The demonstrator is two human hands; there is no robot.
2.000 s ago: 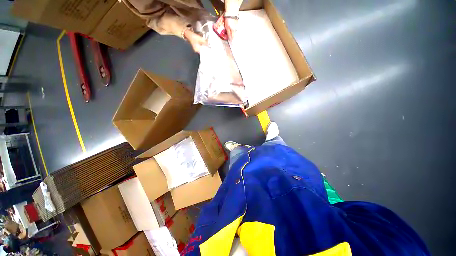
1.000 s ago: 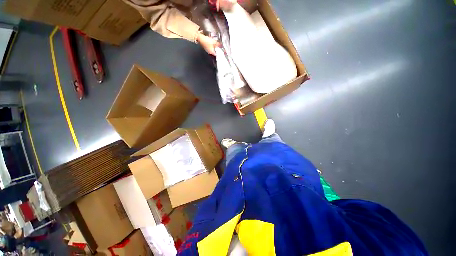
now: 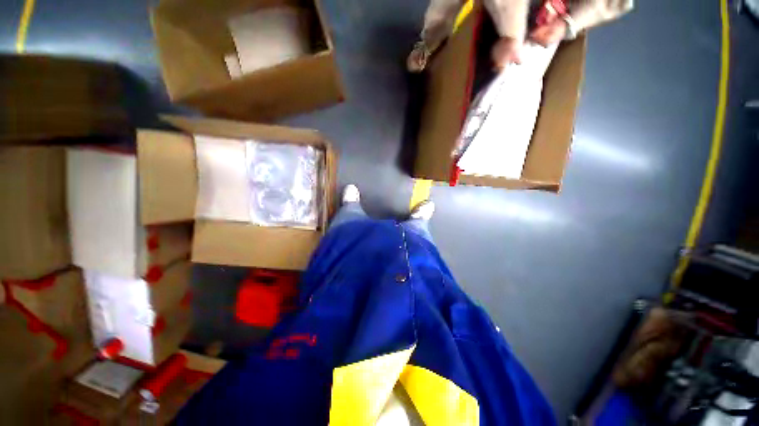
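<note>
Neither of my hands is in view; only my blue coat shows below. Nearest in front of me, an open shipping carton stands left of my feet. Clear bagged goods lie in its right part, and a pale divider sheet is beside them at the left. A second person's hands are at another open carton at the upper right, which holds a white sheet and a clear bag at its left side.
An empty carton with a pale sheet inside stands at the upper left. A stack of white layer pads and taped cartons are at the left. A red stool-like object is on the floor. Blurred equipment is at the lower right.
The view has turned and moved, so the cartons lie at a new angle and the pallet jack forks are out of view. The second person's white sheet now sits lower inside their carton.
</note>
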